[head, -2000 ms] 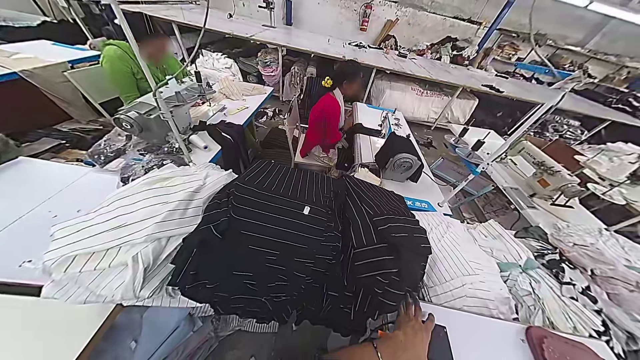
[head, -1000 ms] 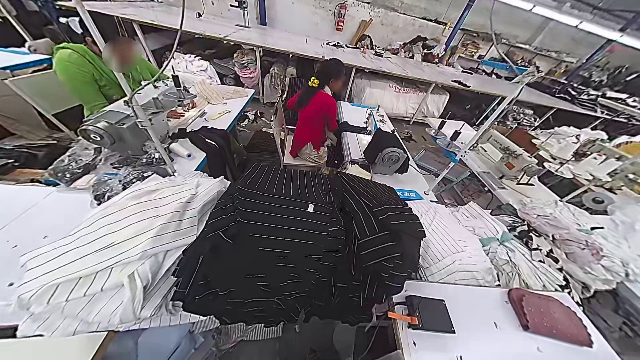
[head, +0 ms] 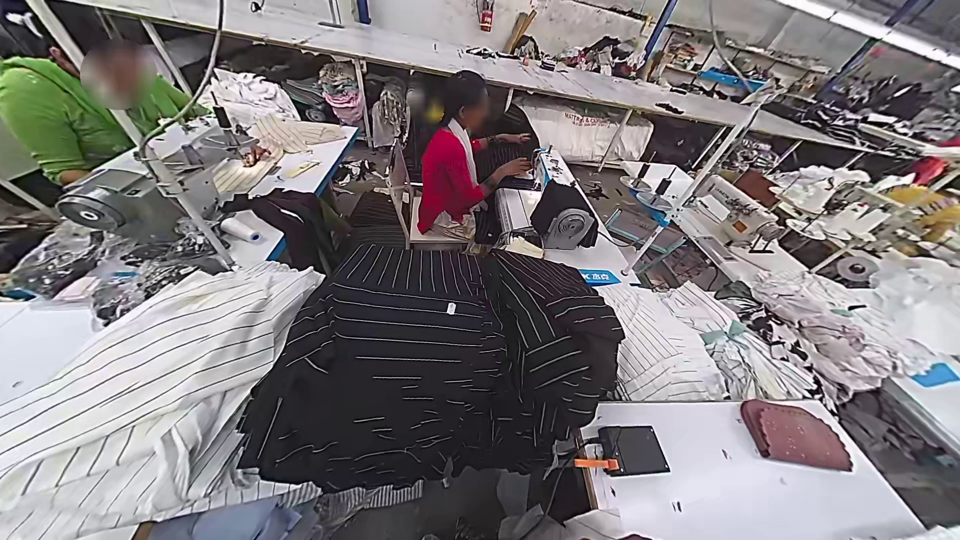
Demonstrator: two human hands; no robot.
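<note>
Neither of my hands shows in the head view now. A large stack of black fabric pieces with white stripes (head: pixel 390 367) fills the middle, with a small white tag on top. To its left lies a heap of white striped fabric (head: pixel 165 360), and more white striped fabric (head: pixel 660 345) is to its right. At the lower right, a flat black device (head: pixel 636 450) with an orange piece (head: pixel 596 463) rests on a white tabletop (head: pixel 705 495). A folded maroon cloth (head: pixel 796 435) lies farther right on that tabletop.
A person in red (head: pixel 450 172) sits at a sewing machine (head: pixel 541 169) beyond the black stack. Another person in green (head: pixel 52 112) is at the upper left, by a machine motor (head: pixel 97 210). A long table (head: pixel 420 49) crosses the back. A metal pole (head: pixel 690 187) stands at right.
Two seconds ago one of my hands lay on the white tabletop by the black device; it is out of view now. The person in red has turned, arms reaching toward the sewing machine.
</note>
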